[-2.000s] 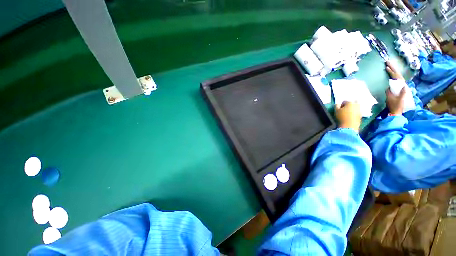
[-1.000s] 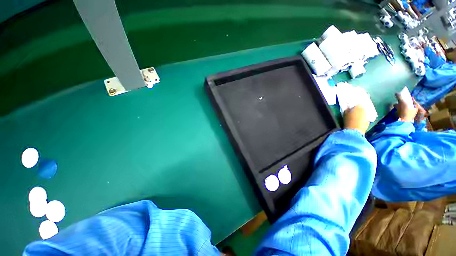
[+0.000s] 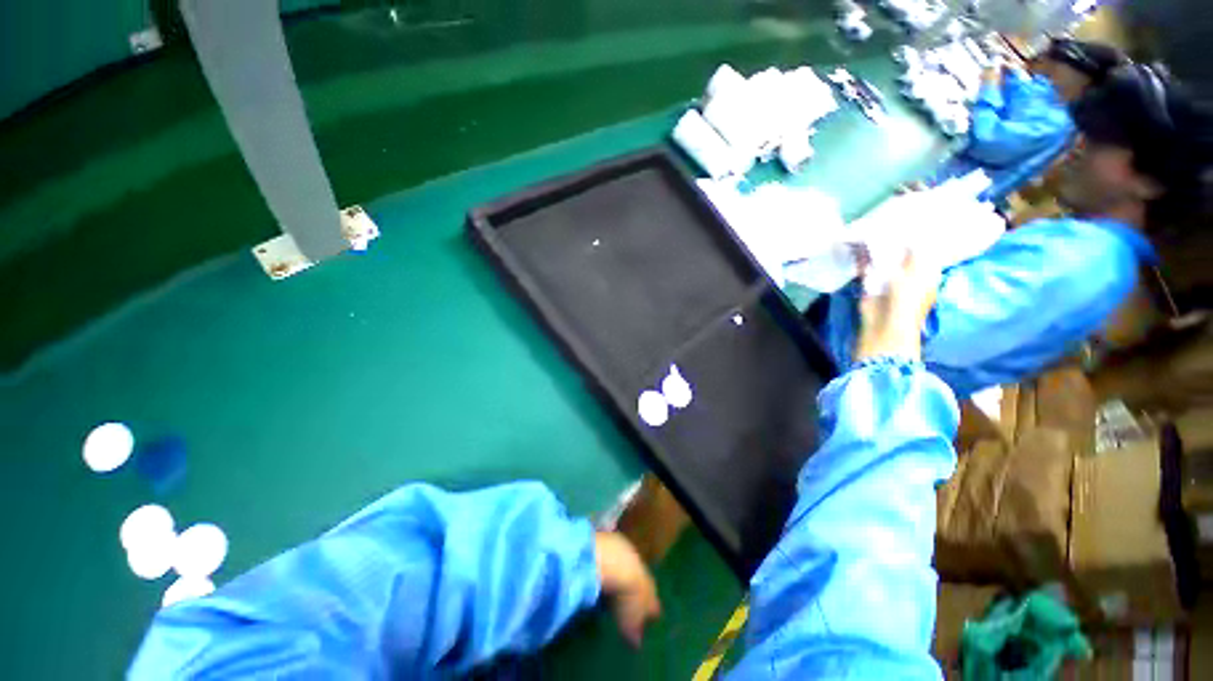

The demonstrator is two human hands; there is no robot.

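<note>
My right hand point(image 3: 894, 303) is at the right, past the black tray, with its fingers on a bundle of white sheets point(image 3: 938, 229) that looks raised off the bench; the grip is blurred. More white sheets point(image 3: 785, 226) lie beside the tray's far right edge. My left hand point(image 3: 625, 581) hangs low near the bench's front edge, blurred, with no object visible in it; how far its fingers are closed is unclear. The black tray point(image 3: 599, 286) lies slanted on the green bench, with two white discs point(image 3: 653, 407) in it.
Loose white discs point(image 3: 108, 447) and a blue disc point(image 3: 162, 462) lie at the left. A grey post point(image 3: 273, 127) stands behind. White wrapped units point(image 3: 758, 113) are piled beyond the tray. Another person's blue sleeve point(image 3: 1038, 299) is close at right, above brown cartons point(image 3: 1124, 512).
The view has turned right. My right hand has lifted white sheets from the bench. My left hand has come into view. The tray sits more slanted, and its divider is no longer clear.
</note>
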